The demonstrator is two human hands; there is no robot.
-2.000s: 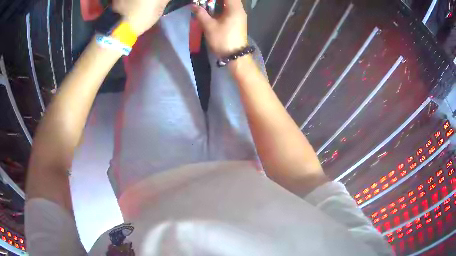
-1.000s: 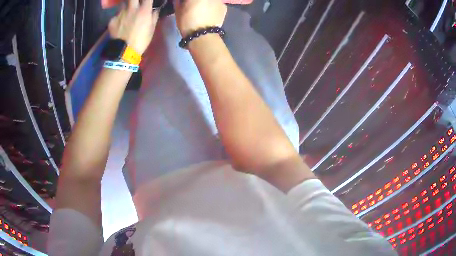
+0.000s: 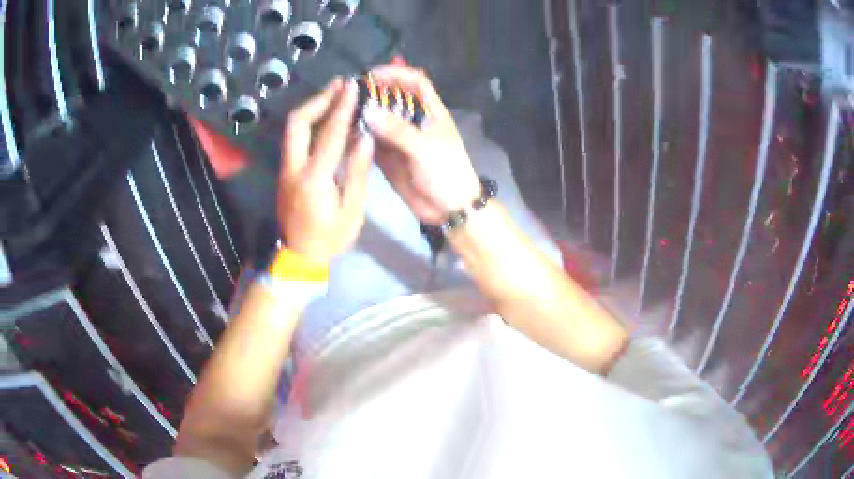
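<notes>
My right hand [image 3: 421, 154] holds a row of several small dark round pieces with orange-looking edges, which look like watch heads [image 3: 389, 98], near the top centre. My left hand [image 3: 323, 187] is beside the row, with its fingertips at the row's left end. Whether it grips a piece is hidden and blurred. At the upper left, a dark compartment tray [image 3: 211, 112] holds several round silver-rimmed watch heads [image 3: 272, 73] in rows.
A red-orange support [image 3: 220, 150] shows below the tray. Rack shelves with pale edges stand close on the left [image 3: 154, 234] and the right [image 3: 698, 187]. Red number displays [image 3: 829, 346] glow at the far right. My legs are below my hands.
The view has shifted, and the tray with watch heads now shows at the upper left. Both hands appear lower in view and close together, with the row of watch heads visible between them.
</notes>
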